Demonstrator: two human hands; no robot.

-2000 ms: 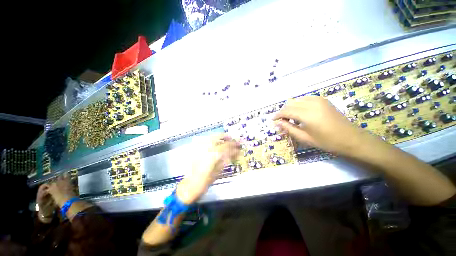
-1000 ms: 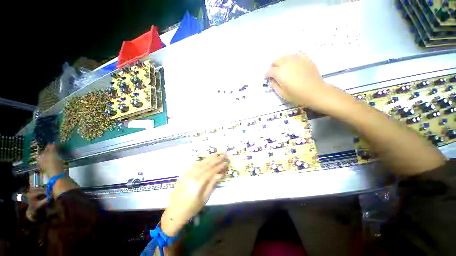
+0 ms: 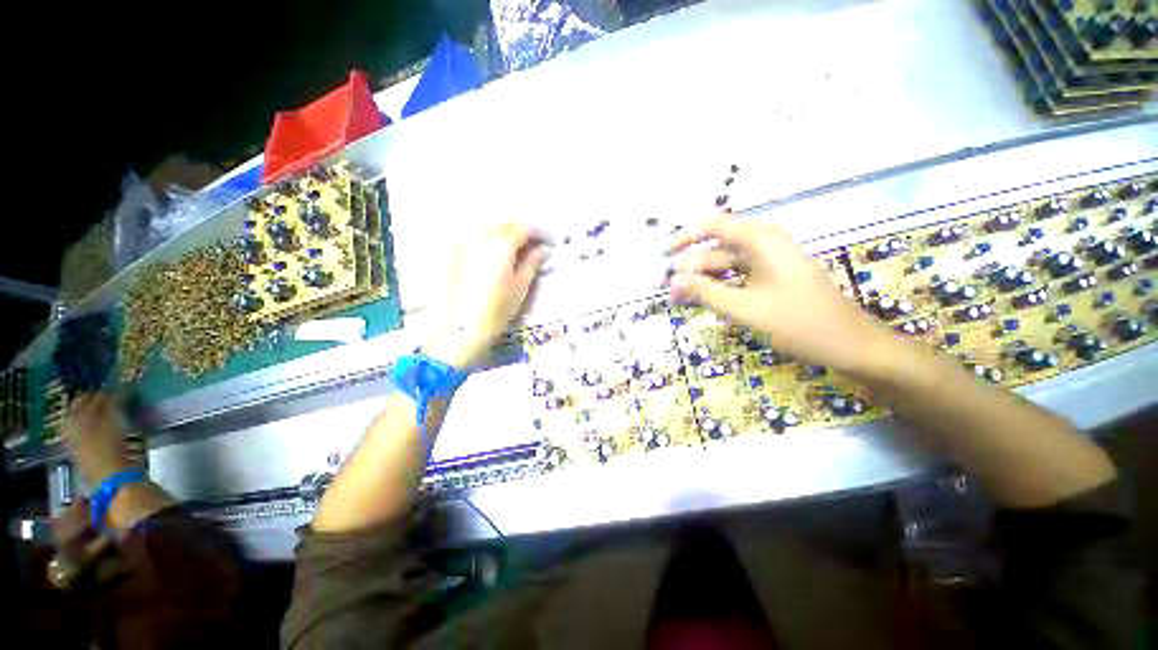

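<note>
Tan-yellow circuit board panels point(image 3: 622, 381) dotted with dark and pale-topped parts lie edge to edge in the metal conveyor rail. Small dark components point(image 3: 597, 231) lie loose on the white bench behind it. My left hand point(image 3: 489, 279), with a blue wrist strap point(image 3: 427, 377), is over the bench at the left end of these components, fingertips near one; glare hides whether it holds anything. My right hand point(image 3: 737, 273) is over the back edge of the panels, thumb and fingers close together; I cannot tell if a small component is between them.
At left, stacked boards point(image 3: 311, 241), a gold-brown heap point(image 3: 191, 311) and a dark heap point(image 3: 83, 349) lie on a green mat. Red point(image 3: 324, 125) and blue point(image 3: 442, 76) bins stand behind. A neighbour's hand point(image 3: 95, 432) is at far left. More stacked boards point(image 3: 1079, 51) are at far right.
My left hand has moved from the panel's front area back to the bench. My right hand has come from the loose components to the panels. The panels now adjoin those on the right.
</note>
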